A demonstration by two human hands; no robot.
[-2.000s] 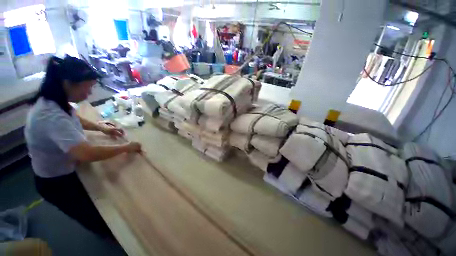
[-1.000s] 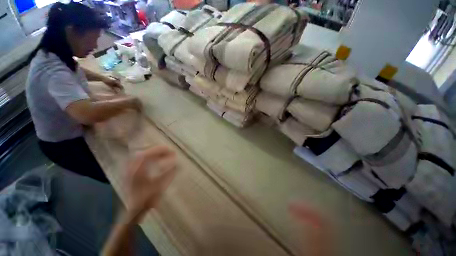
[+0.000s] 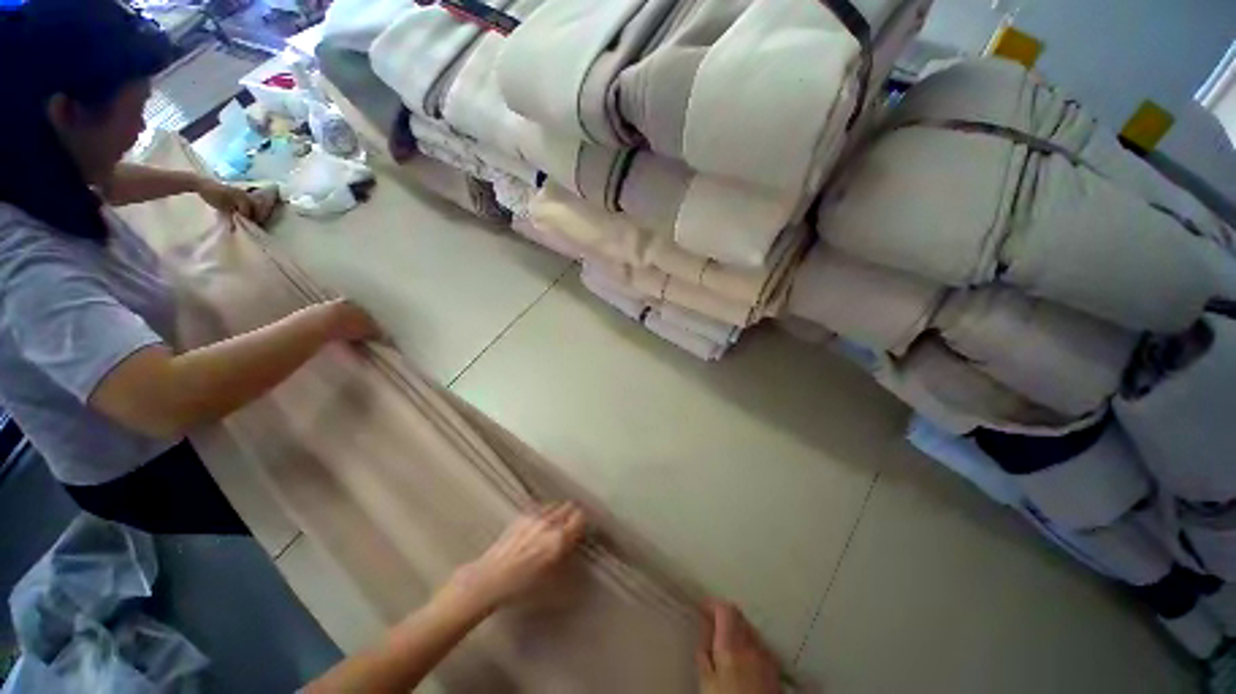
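Note:
A beige-tan curtain panel lies as a long strip along the near side of the pale table, with folds gathered along its far edge. My left hand grips that gathered edge, fingers curled over it. My right hand is on the same edge farther right, near the bottom of the picture; it pinches the cloth and is partly cut off by the frame. Another person at the left holds the same edge farther up the table with both hands.
Stacked folded curtain bundles with dark straps line the table's far side. A white plastic bag and small light blue scraps lie at the table's far end. Crumpled clear plastic is on the floor at lower left.
My hands came into view, first blurred above the cloth, and now hold its gathered edge. The view has moved closer and lower. The other person's hands have spread apart along the edge.

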